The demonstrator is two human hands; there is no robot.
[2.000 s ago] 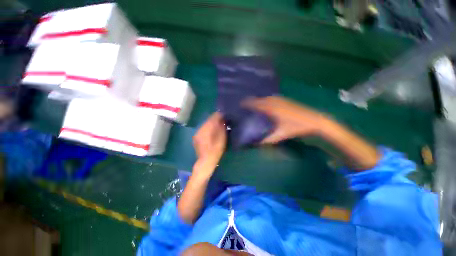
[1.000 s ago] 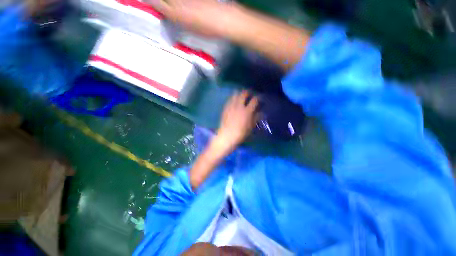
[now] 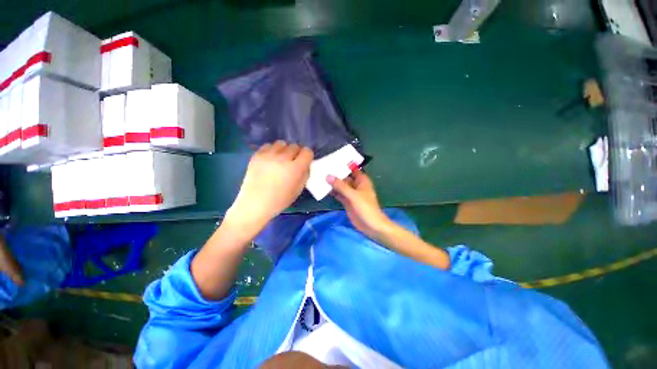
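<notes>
A dark grey-purple plastic mailing bag (image 3: 284, 101) lies at a slant on the green bench in front of me. A small white box (image 3: 333, 171) with a red corner is at the bag's near edge, its far side against or inside the bag. My left hand (image 3: 277, 173) grips the near edge of the bag, its fingertips curled over the plastic. My right hand (image 3: 354, 193) holds the white box at its near right side with thumb and fingers. How far the box is inside the bag is hidden.
White boxes with red bands (image 3: 137, 180) are stacked at the left. Clear plastic trays (image 3: 634, 137) and a cardboard piece (image 3: 519, 209) lie at the right. A metal bracket (image 3: 465, 20) stands at the far side. A blue stool (image 3: 108, 249) and another person's sleeve (image 3: 39, 267) are lower left.
My right hand has come back from the box stack and now holds a white box at the bag. My left hand has moved left onto the bag's edge. The view has shifted.
</notes>
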